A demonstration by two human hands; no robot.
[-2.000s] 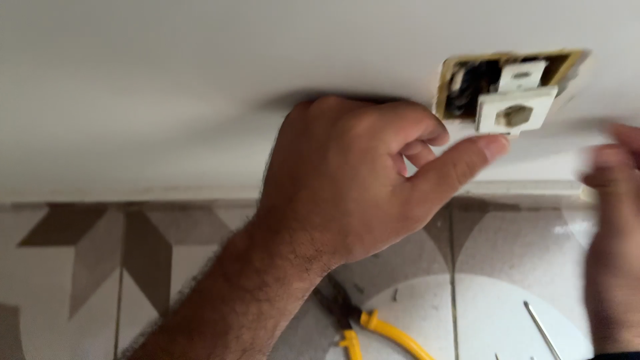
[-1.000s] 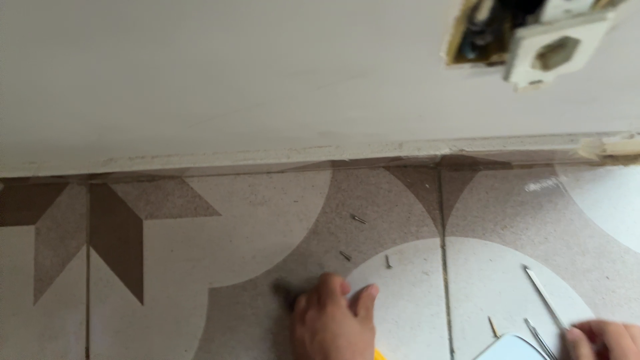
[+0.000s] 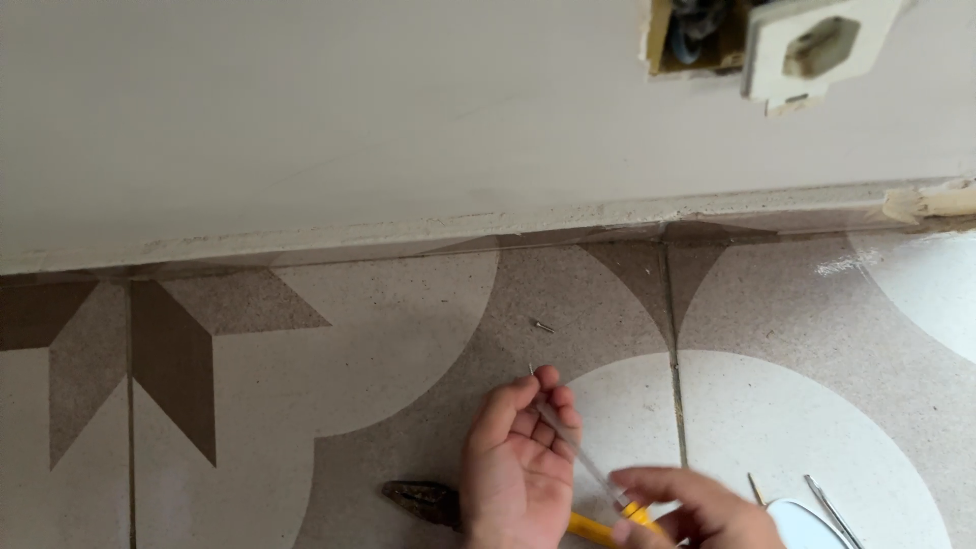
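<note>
My left hand [image 3: 522, 465] is palm up just above the floor, its thumb and fingertips pinched on a small metal screw [image 3: 531, 369]. In my right hand [image 3: 701, 507], at the lower right, is a screwdriver [image 3: 583, 454] with a yellow handle part; its blurred shaft slants up to the left hand's fingers. Another small screw [image 3: 544, 326] lies on the tiles above the left hand. Pliers [image 3: 419, 497] with dark jaws and yellow handles lie partly hidden behind both hands. A white socket module [image 3: 823, 49] hangs tilted at the wall opening.
The open wall box [image 3: 698, 38] shows wires inside. Below it, the wall meets a tiled skirting and patterned floor tiles [image 3: 396, 335]. At the lower right lie a metal shaft [image 3: 831, 511], a thin brass-coloured rod [image 3: 755, 488] and a pale rounded object [image 3: 804, 526].
My left hand has left the socket and now holds a screw from the floor. My right hand has lifted the screwdriver and moved left to my left hand. The view has tilted down.
</note>
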